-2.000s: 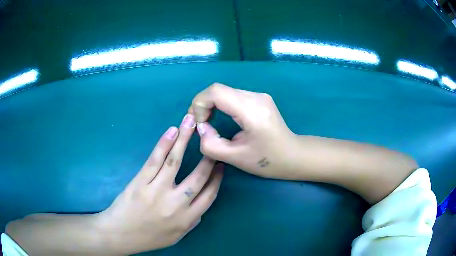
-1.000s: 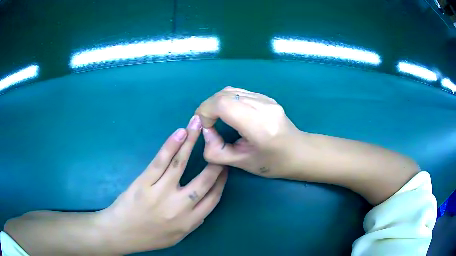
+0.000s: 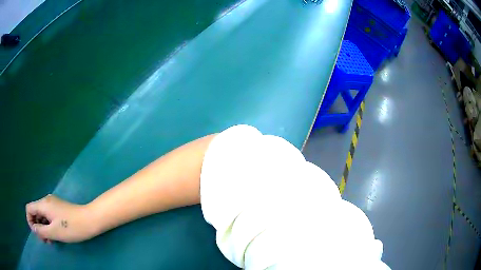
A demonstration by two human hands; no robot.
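My bare right hand [image 3: 66, 220] is at the lower left, low over the green mat [image 3: 211, 89]. Its fingers are curled in towards the thumb, and I see nothing held in them. The hand is small in the picture, so its fingertips are hard to make out. My right forearm and loose white sleeve [image 3: 285, 200] reach across the lower middle. My left hand is not in view, or at most a fingertip shows below the right one; I cannot tell.
A blue plastic stool [image 3: 352, 60] stands beside the table's right edge, near a blue cabinet or bin [image 3: 377, 23]. Yellow-black tape [image 3: 352, 150] runs along the grey floor. Silvery parts [image 3: 312, 1] lie at the table's top. A small black item [image 3: 10, 39] is at the far left.
The view has swung to the right, bringing in the stool and floor. My right hand now shows at the lower left instead of the middle. My left hand and forearm have left the picture.
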